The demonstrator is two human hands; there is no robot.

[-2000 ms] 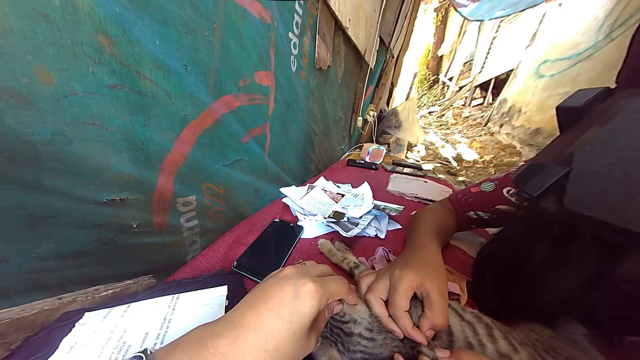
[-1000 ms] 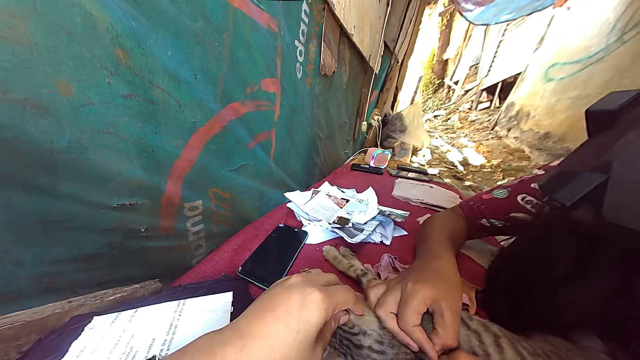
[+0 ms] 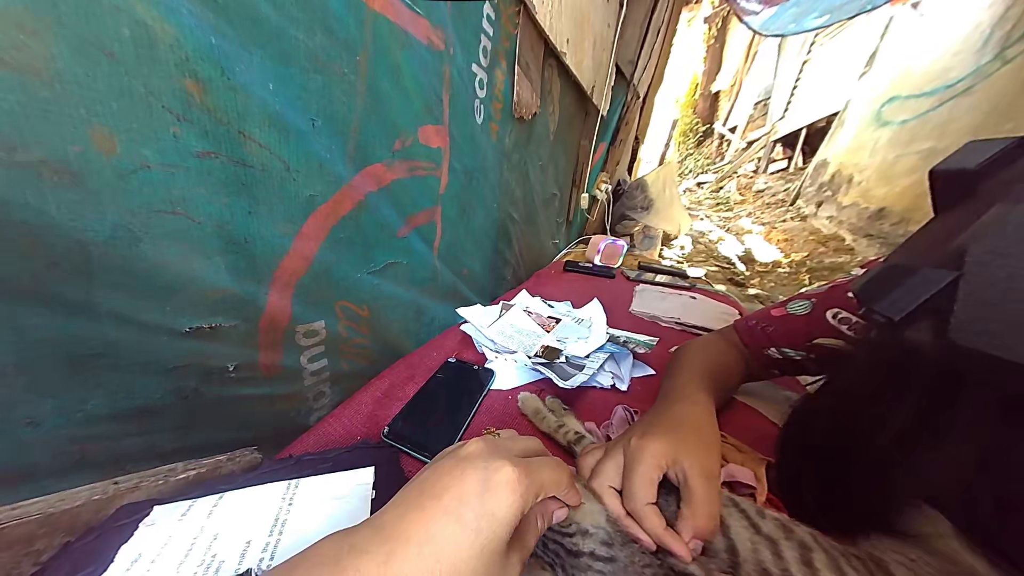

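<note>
My left hand (image 3: 496,496) reaches in from the lower edge, a ring on one finger, its thumb and curled fingers closed on the fur of a grey-brown striped tabby cat (image 3: 776,532). One of the cat's legs (image 3: 560,422) stretches up past my fingertips, its paw on the dark red cloth. Beside my hand, another person's hand (image 3: 656,480) rests on the cat with thumb and fingers drawn together at its fur. Whether something small is between those fingers cannot be told. My right hand is not in view. The cat's head is not visible.
A black smartphone (image 3: 440,408) and crumpled printed papers (image 3: 560,340) lie on the red cloth (image 3: 360,416). A printed sheet (image 3: 264,528) is at lower left. A small lit speaker-like device (image 3: 608,251) stands at the far end. A green tarp wall (image 3: 200,240) borders the left.
Fingertips that showed at the bottom edge below the other person's hand two seconds ago no longer show. My left hand stays on the cat.
</note>
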